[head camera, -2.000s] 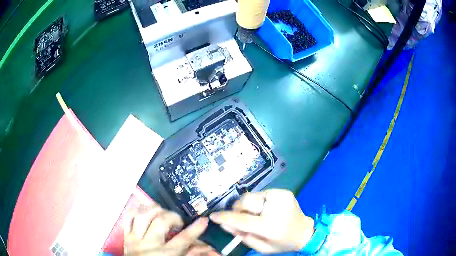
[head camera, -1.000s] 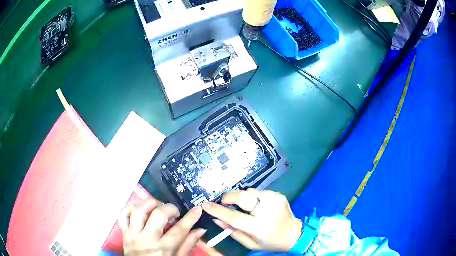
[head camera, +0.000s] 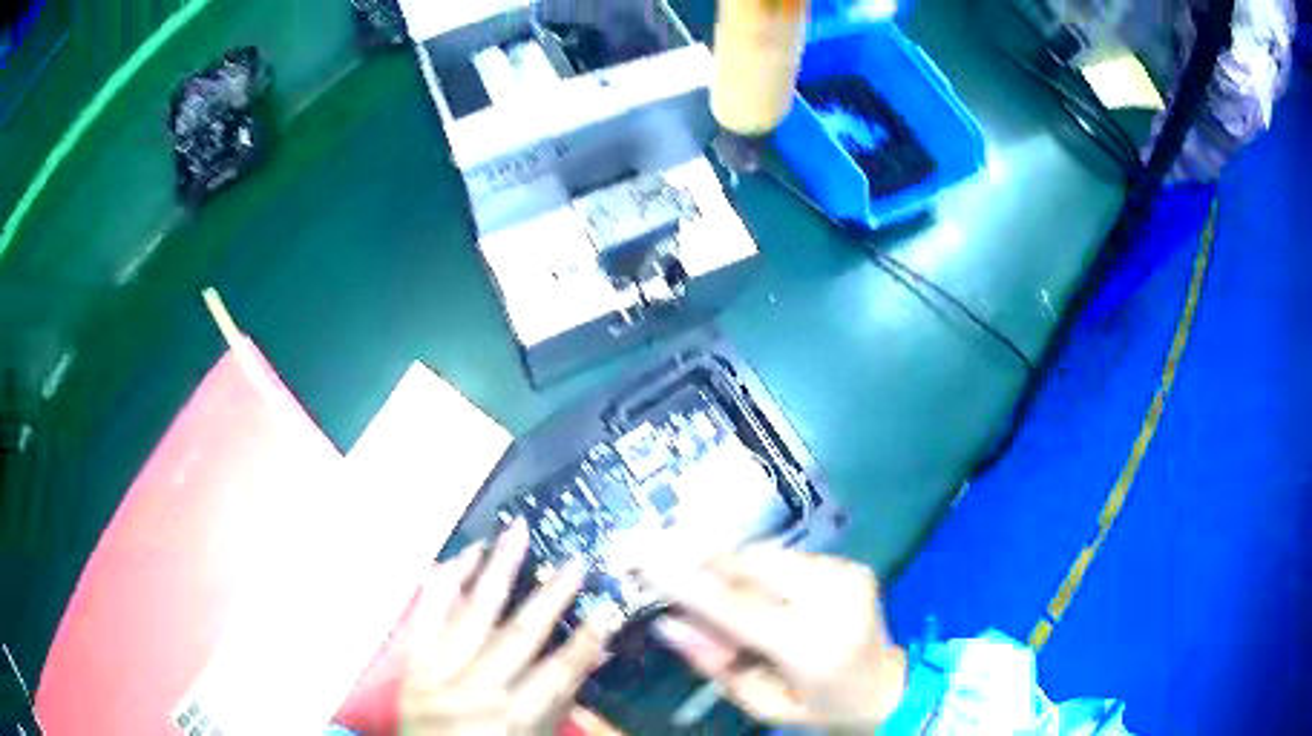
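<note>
A circuit board (head camera: 662, 496) lies in a black housing (head camera: 770, 446) on the dark fixture (head camera: 839, 521). My left hand (head camera: 497, 647) is blurred, fingers spread and apart, over the board's lower left corner. My right hand (head camera: 791, 626) is at the board's lower edge, fingers bent, with a thin pale pen-like tool (head camera: 698, 702) showing under its fingers. The fingertips of both hands are close together; whether they touch the board is too blurred to tell. The near corner of the housing is hidden by my hands.
A white-grey screw feeder (head camera: 619, 273) stands behind the fixture. The yellow-orange screwdriver (head camera: 757, 65) hangs beside a blue bin (head camera: 935, 166) of dark screws. White paper (head camera: 417, 446) lies on a pink-red sheet (head camera: 158, 532) at left. Another board (head camera: 219, 127) lies far left. A thick black cable (head camera: 1101, 281) runs at right.
My left fingers have spread and moved up over the board's corner. My right hand has moved slightly right with the pale tool. The whole view has shifted, so fixed things appear lower and further right.
</note>
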